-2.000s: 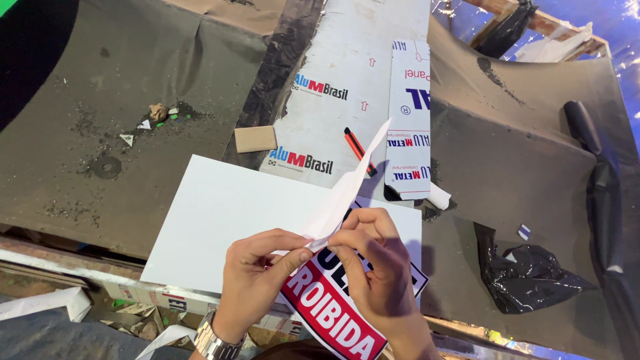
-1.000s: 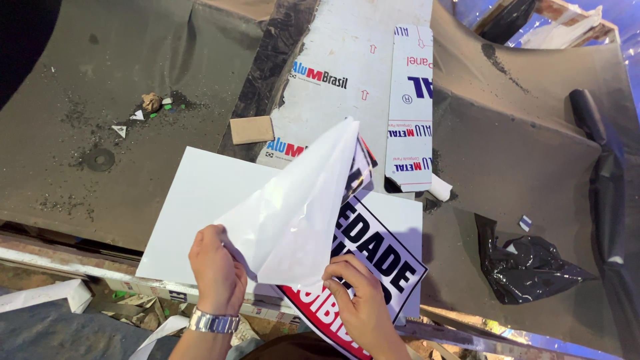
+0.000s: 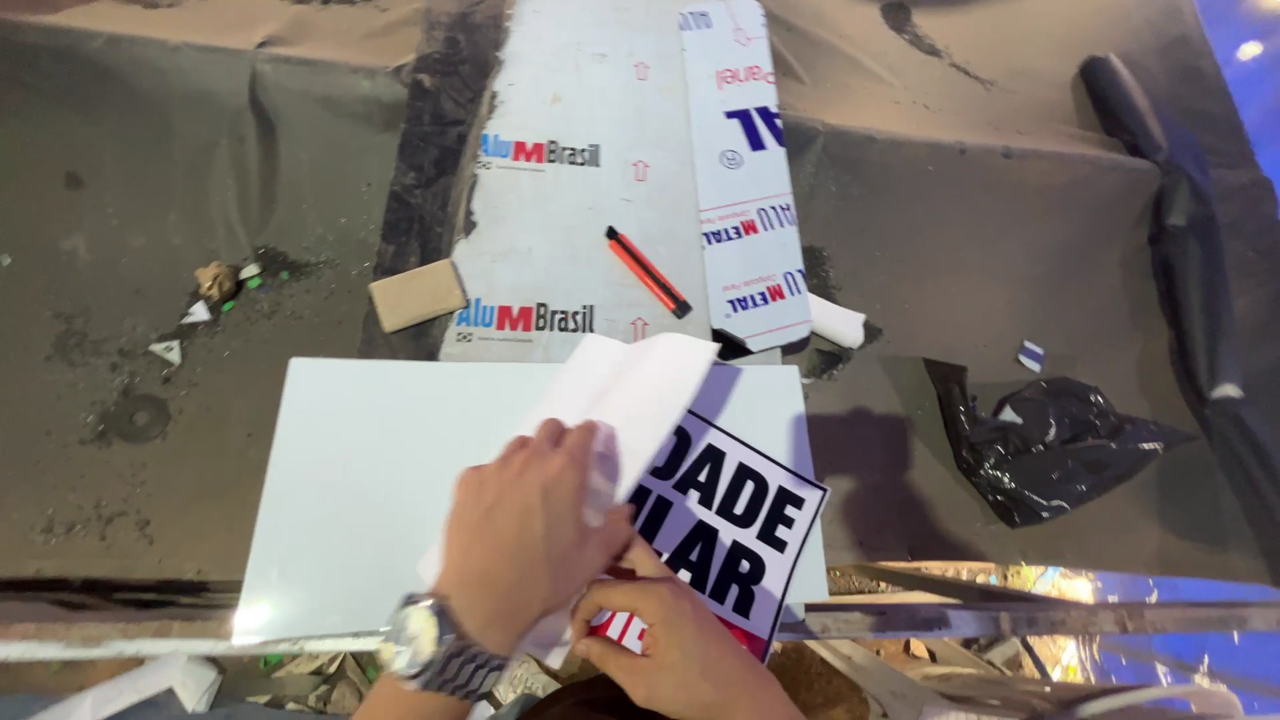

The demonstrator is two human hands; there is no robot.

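Observation:
A printed sticker sheet [image 3: 745, 520] with black lettering and a red band lies slanted over the right part of a blank white panel [image 3: 370, 470]. White backing paper [image 3: 650, 385] stands folded up from the sticker's left side. My left hand [image 3: 530, 530], with a metal watch at its wrist, grips this paper; its fingertips are partly hidden by the paper. Low on the sticker, just right of the left hand, my right hand [image 3: 660, 630] pinches at the edge with thumb and forefinger. Exactly which layer it holds cannot be told.
Beyond the panel lie an orange and black utility knife [image 3: 648, 272], a tan block [image 3: 417, 296] and a printed composite panel strip [image 3: 750, 240]. A black plastic bag [image 3: 1060, 450] is at right, paper scraps [image 3: 197, 312] at left. The bench's front edge [image 3: 960, 618] runs below.
The backing paper, spread wide to the left a second ago, is now bunched upright. My left hand has moved right, close beside my right hand. The utility knife, hidden a second ago, shows again.

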